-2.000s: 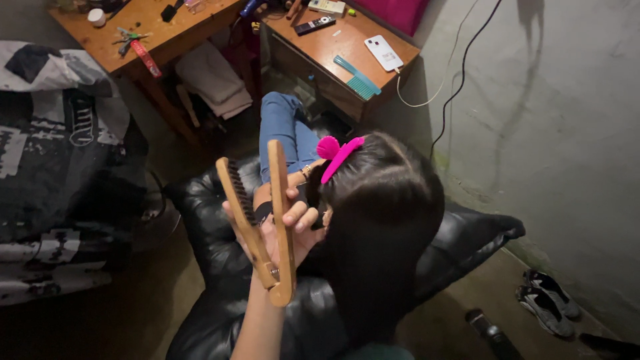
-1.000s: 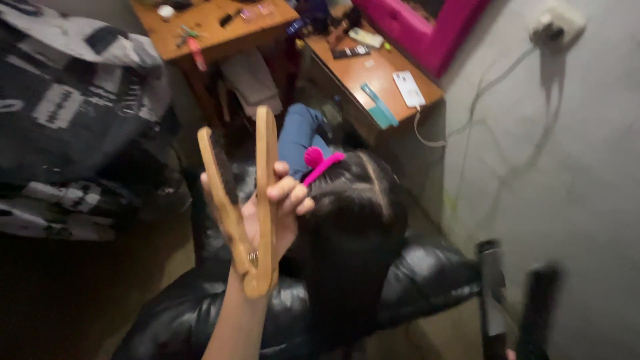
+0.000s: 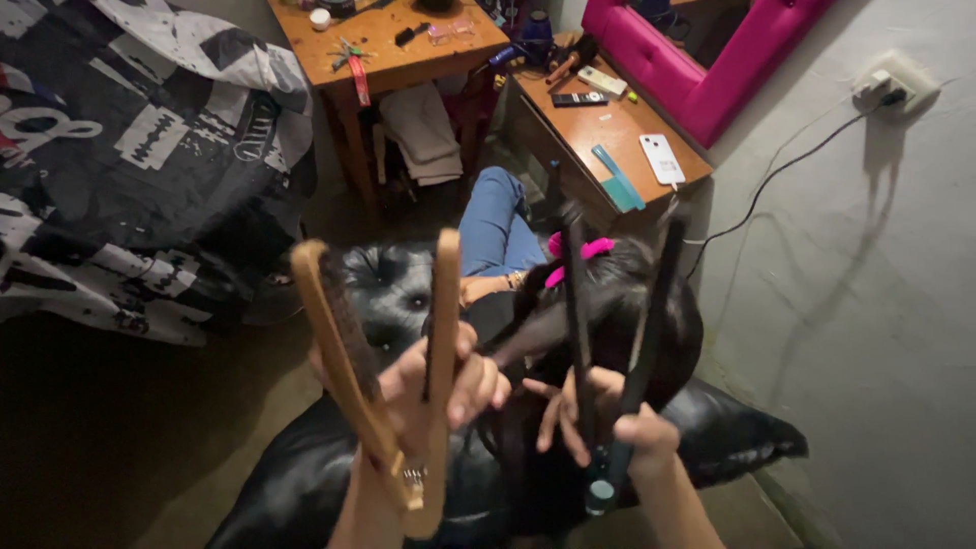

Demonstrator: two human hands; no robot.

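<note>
My left hand (image 3: 435,381) holds a wooden hinged hair brush (image 3: 438,320), its two bristled arms spread in a V. In my right hand (image 3: 610,419) is a dark hair straightener (image 3: 633,381), its two plates apart. Between and beyond the tools is the long dark hair (image 3: 675,328) of a seated person in blue jeans (image 3: 492,221). A strand of it stretches toward my left fingers; whether they grip it cannot be told. Pink hair clips (image 3: 598,247) sit on top of the head.
The person sits on a black tufted cushion seat (image 3: 732,427). Ahead, a wooden desk (image 3: 656,179) bears a teal comb (image 3: 616,179), a white phone (image 3: 662,158) and a remote control (image 3: 579,99). A grey wall with a socket (image 3: 896,88) is at right, a printed cloth (image 3: 191,191) at left.
My right hand has come into view with the straightener, which one second ago showed blurred at the lower right. My left hand still holds the wooden brush.
</note>
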